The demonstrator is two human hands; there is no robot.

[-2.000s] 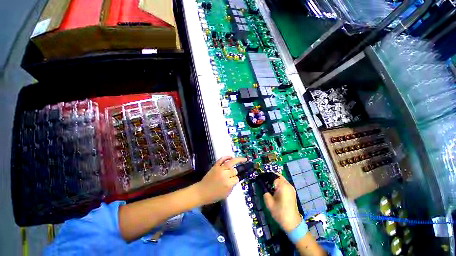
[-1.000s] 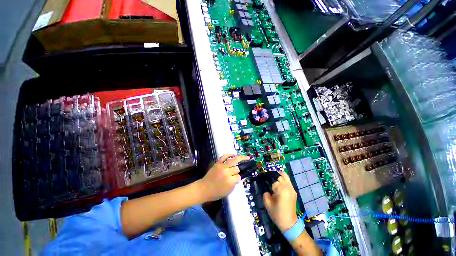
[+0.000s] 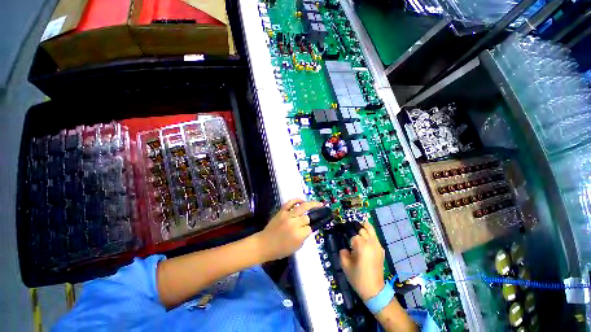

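Note:
The large green circuit board [image 3: 311, 91] lies on the line, crowded with parts. My left hand [image 3: 289, 229] is at its left edge, with black at the fingertips that looks like finger cots. My right hand [image 3: 363, 258], with a light-blue wristband [image 3: 380, 297], is over the board just right of it, fingers bent down onto dark parts [image 3: 338, 241]. Black fingertips and black parts blend, so I cannot tell whether either hand grips a piece. A red-copper toroid [image 3: 335, 148] and grey blocks [image 3: 398, 240] stand on the board.
At left, a black tote [image 3: 29, 194] holds clear trays of dark parts [image 3: 81, 188] and copper coils [image 3: 194, 175]. A carton [image 3: 97, 48] is behind it. At right are silvery parts [image 3: 435, 131], a cardboard sheet of coils [image 3: 463, 233], yellow-topped parts [image 3: 503, 262] and a blue coiled cord [image 3: 525, 283].
My right hand's fingers have shifted slightly over the dark parts. My left hand stays at nearly the same spot. The view has shifted slightly.

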